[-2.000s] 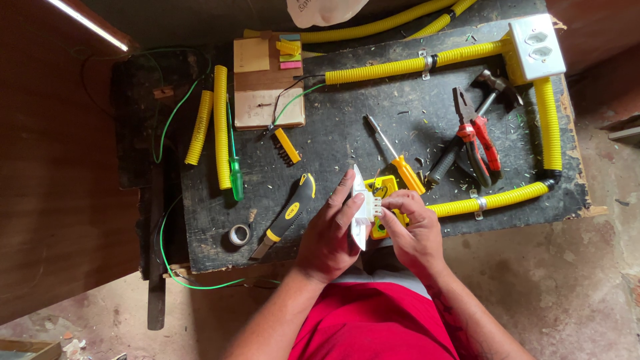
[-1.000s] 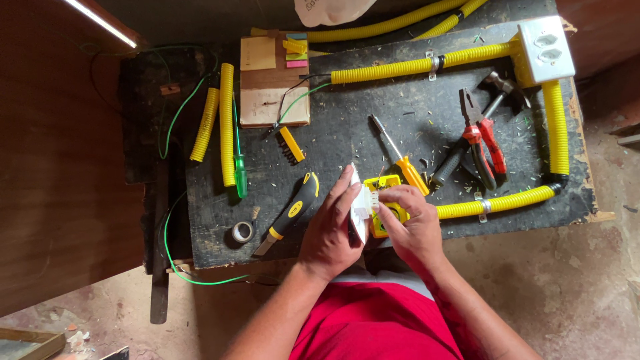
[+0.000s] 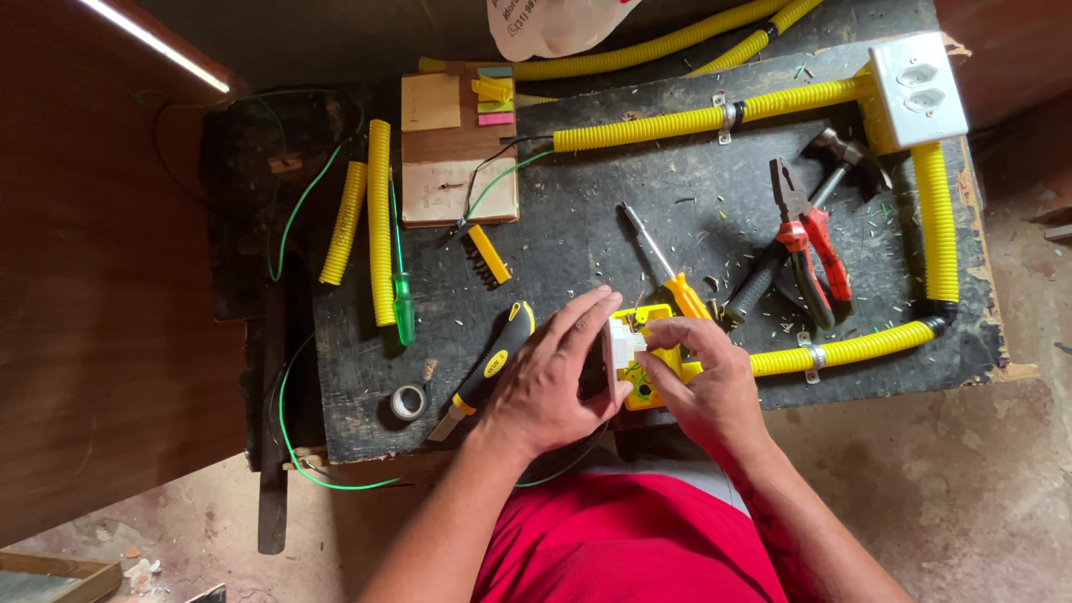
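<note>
My left hand (image 3: 553, 373) grips a white wall plate (image 3: 611, 360) by its edges, tilted nearly upright, with its back towards my right hand. My right hand (image 3: 708, 377) pinches at the white module (image 3: 628, 343) on the plate's back; whether its fingers hold a wire or the module itself cannot be told. Just behind both hands lies an open yellow electrical box (image 3: 668, 385), with wires inside, partly hidden. A yellow corrugated conduit (image 3: 796, 362) enters the box from the right. A screwdriver with a yellow handle (image 3: 687, 293) lies just beyond the box.
Around the black board (image 3: 569, 218) lie red-handled pliers (image 3: 808, 243), a hammer (image 3: 846, 159), a utility knife (image 3: 494, 360), a tape roll (image 3: 409, 402), a green screwdriver (image 3: 404, 310), conduit pieces (image 3: 379, 218) and a notebook (image 3: 461, 188). A double socket (image 3: 921, 90) is at the upper right.
The wall plate in my left hand has turned more edge-on to the view. My right hand stays at its back, with small finger movements.
</note>
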